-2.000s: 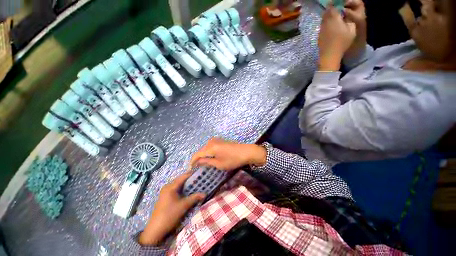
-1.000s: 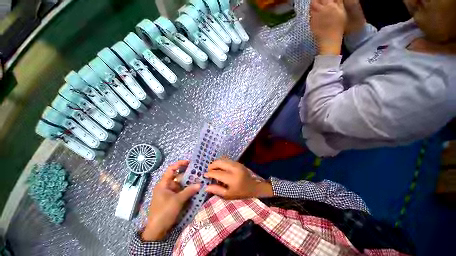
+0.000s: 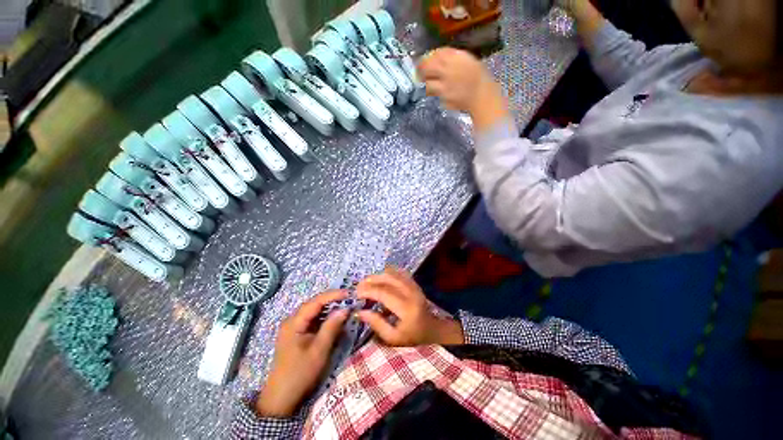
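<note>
A pale sheet of small dark round dots (image 3: 364, 255) lies at the bench edge by my lap, partly covered by my fingers. My left hand (image 3: 302, 344) and my right hand (image 3: 402, 308) meet over it, fingertips close together, both on the sheet. Whether a small piece is between the fingertips is too small to tell. One pale teal fan (image 3: 246, 280) lies grille up on the silvery bench to the left of my hands, its pale handle (image 3: 225, 344) pointing towards me.
Several open-handled fans (image 3: 199, 155) stand side by side along the far side. A heap of small teal parts (image 3: 83, 333) lies at the far left. A green belt (image 3: 154, 51) runs beyond. A person in grey sleeves (image 3: 592, 180) sits at right, one hand near the row's right end.
The sheet has gone from being held across my hands to lying lengthwise under them, and my fingertips have closed together over it. The neighbour's hand has reached left to the fan row.
</note>
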